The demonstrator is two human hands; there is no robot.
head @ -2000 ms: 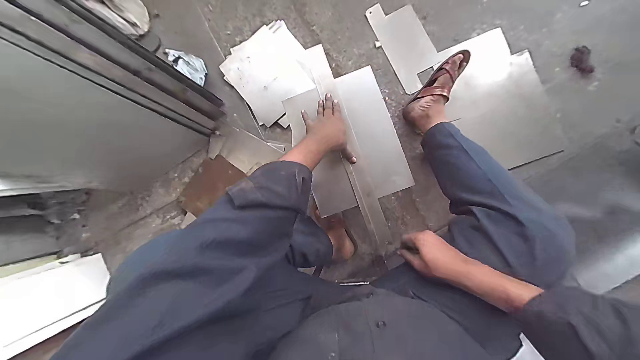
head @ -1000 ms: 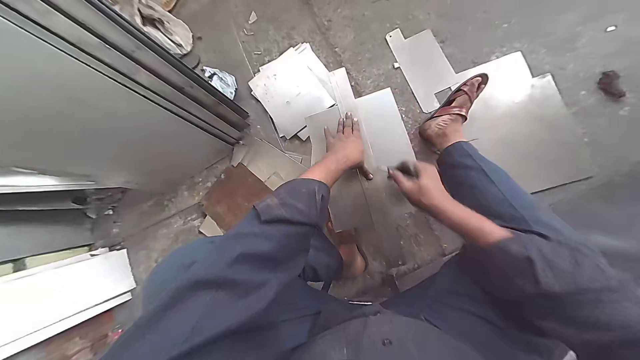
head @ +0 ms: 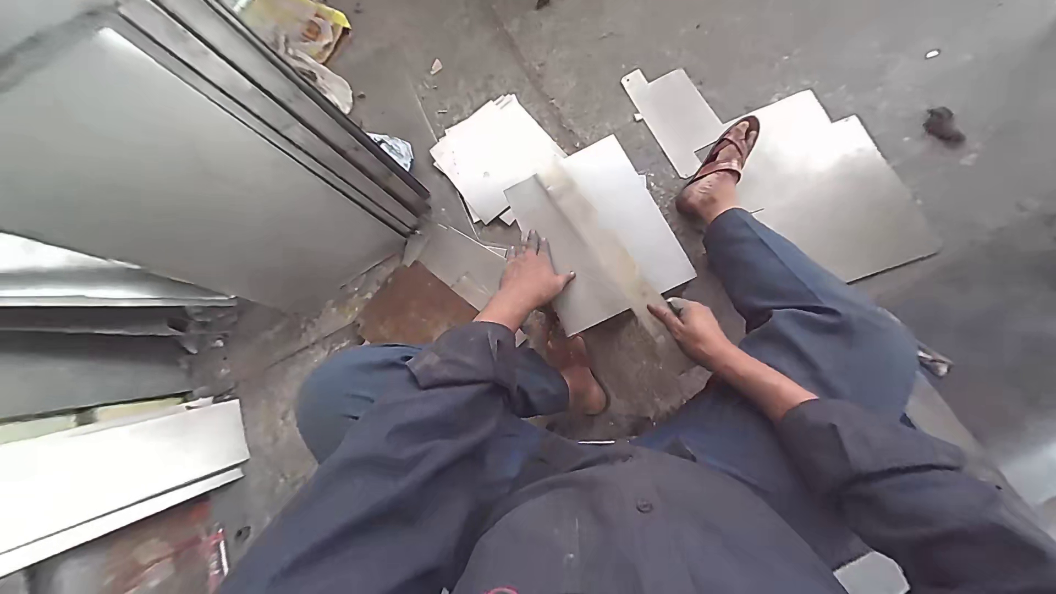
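A grey metal sheet lies on the floor between my legs, with a long translucent straight strip beside and partly over it. My left hand rests with spread fingers at the sheet's left edge. Near the strip's lower end is my right hand, its fingers curled around a small dark object that is mostly hidden. Under the strip's right side lies a brighter metal sheet.
Stacked pale sheets lie beyond my left hand. A large sheet lies by my sandalled foot, near a notched piece. Large panels lean at left, a brown plate nearby.
My right hand has come up from my lap to the sheets, then back down to the strip's lower end. My left hand is now at the sheet's left edge, off the strip.
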